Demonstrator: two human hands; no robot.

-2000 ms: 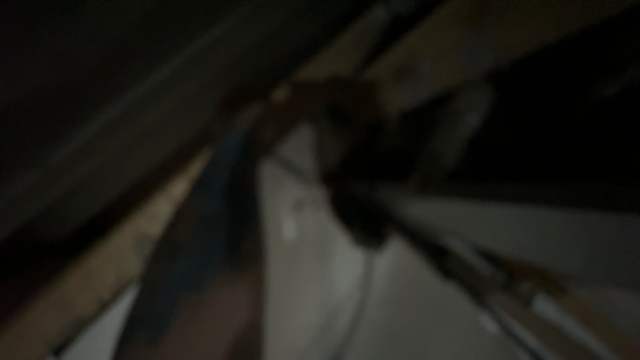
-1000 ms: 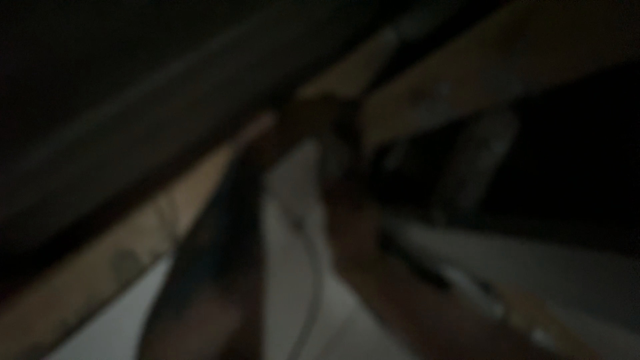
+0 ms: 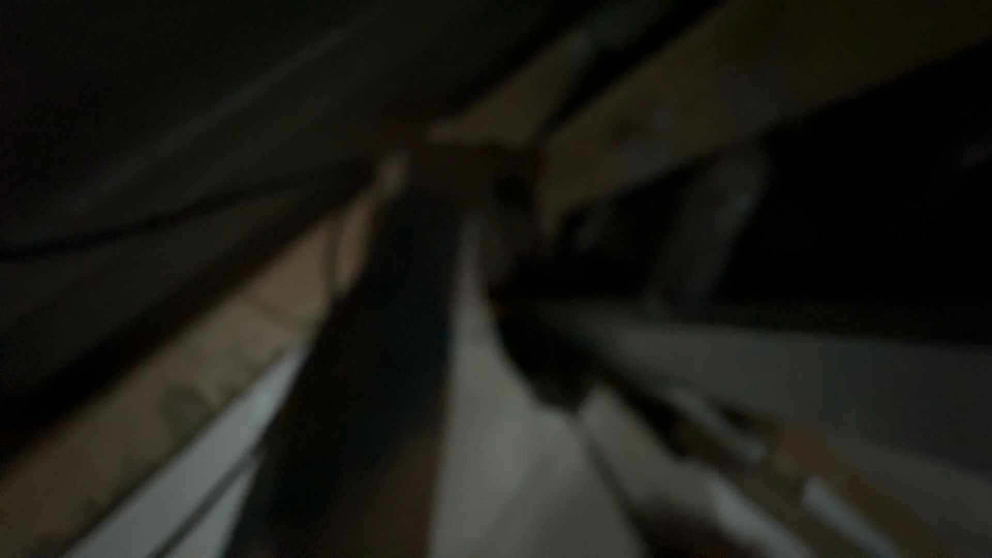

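The view is very dark and blurred. My left forearm, dark along much of its length, rises from the bottom to my left hand (image 3: 465, 167), which is up where wooden beams (image 3: 620, 139) meet. Its fingers are hard to make out. Just below and right of the hand is a dark object (image 3: 542, 349), perhaps a tool, with a tiny red spot and a thin cord (image 3: 608, 465) running down from it. Whether the hand grips this object is not clear. A dim reddish patch at the bottom edge, right of centre, may be part of my right hand or arm.
A long wooden beam (image 3: 194, 380) slants up from the lower left, beneath a dark sloping surface (image 3: 155, 101). A dark cable (image 3: 170, 221) crosses the upper left. Pale panels (image 3: 775, 364) and narrow slanting strips (image 3: 806, 480) lie at the lower right.
A second arm that reached up from the lower right one second ago is no longer raised there. The dark object and its cord show below my left hand. A dark cable now crosses the upper left.
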